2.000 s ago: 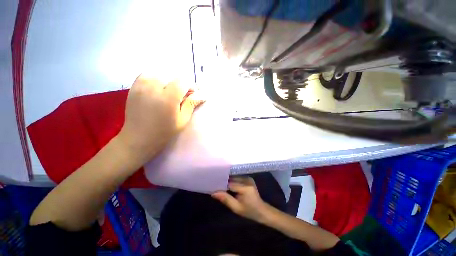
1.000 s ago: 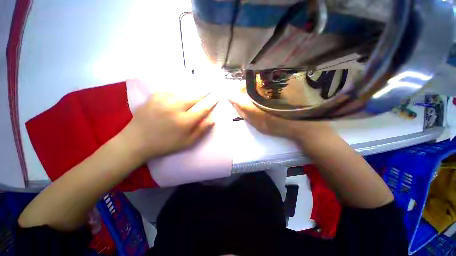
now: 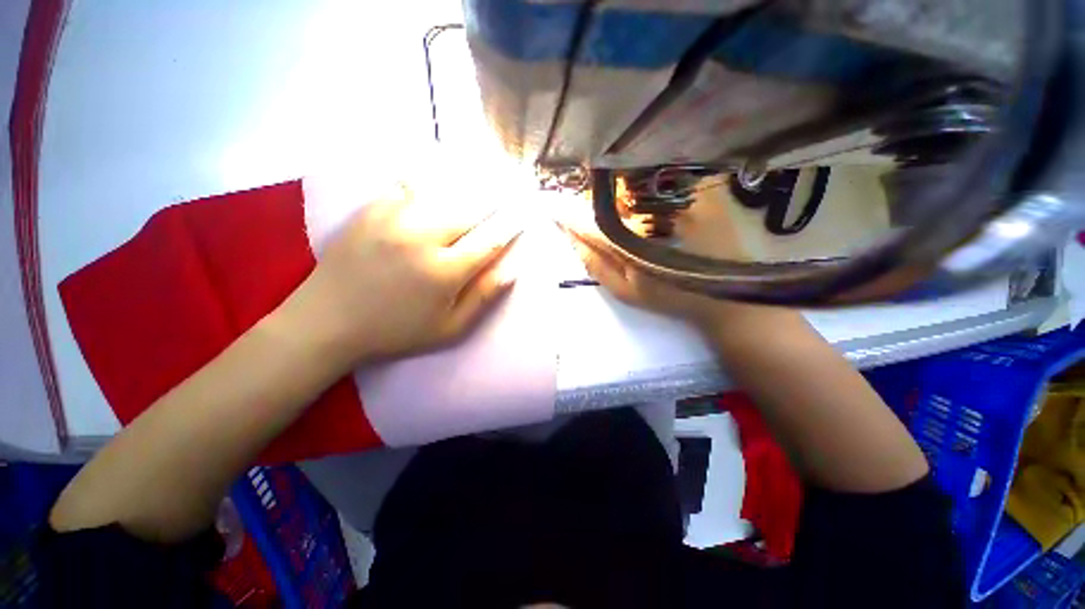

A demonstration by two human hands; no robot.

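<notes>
A red fabric panel (image 3: 190, 292) lies at the left of the table, joined or adjoining a pale pink piece (image 3: 470, 387) that hangs slightly over the front edge. My left hand (image 3: 399, 280) is spread flat on the pale piece, fingers pointing to the needle area. My right hand (image 3: 643, 280) reaches in below the machine head, its fingertips by the needle and partly lost in glare. The sewing machine head (image 3: 714, 83) stands above it. The presser foot and needle are washed out by the lamp. Neither hand clearly grips anything.
Stacked cut pieces (image 3: 26, 226) lie along the far left. Black-handled scissors (image 3: 800, 200) lie on the bed right of the needle. The table's grey front edge (image 3: 880, 347) crosses the view. Blue crates (image 3: 952, 410) and a red cloth heap (image 3: 767, 476) sit below it.
My right hand has come up from below the table edge to the needle area. My left hand has spread flatter on the pale piece. The machine head has shifted in view.
</notes>
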